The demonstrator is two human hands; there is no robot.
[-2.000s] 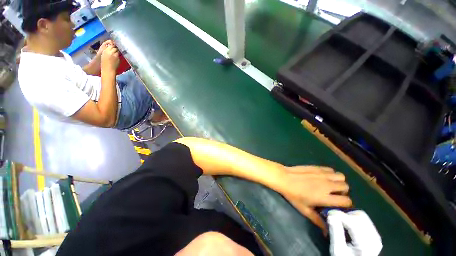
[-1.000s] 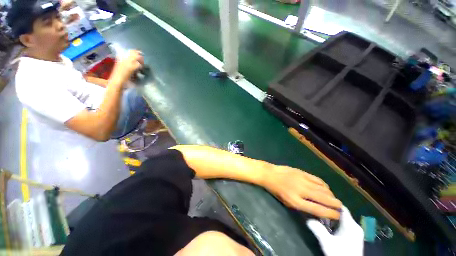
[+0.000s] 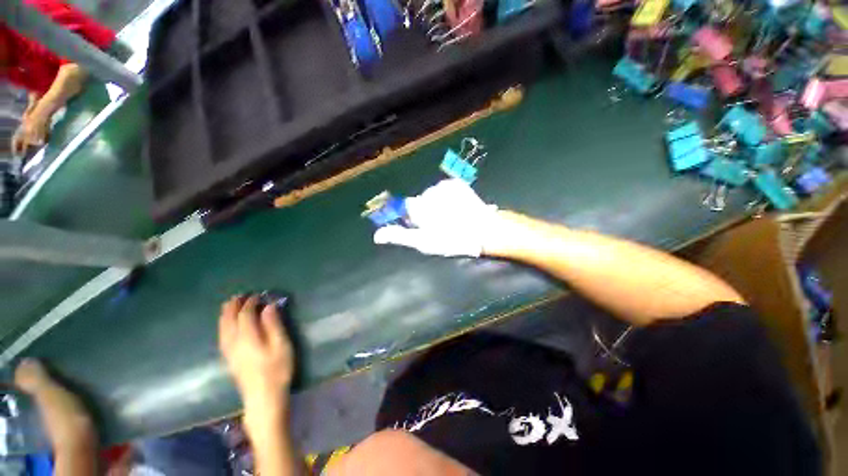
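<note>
My right hand (image 3: 437, 223), in a white glove, is over the green bench (image 3: 576, 167), its fingers on a blue binder clip (image 3: 389, 212) with a yellowish piece beside it. A teal binder clip (image 3: 458, 166) with wire handles lies on the bench just beyond the glove. My left hand (image 3: 258, 349), bare, lies further left, fingers curled over a small dark part (image 3: 271, 299) that they mostly hide.
A black compartment tray (image 3: 232, 177) stands at the far side, with coloured clips at its upper part and a yellow-brown strip (image 3: 400, 151) along its near edge. A mixed clip pile (image 3: 744, 130) and cardboard box (image 3: 798, 251) are right. Another person's blurred arm (image 3: 60, 409) is lower left.
The view has swung right, showing the clip pile and box. My hands, close together before, are now apart: the left reaches along the bench and the gloved right is at the blue clip.
</note>
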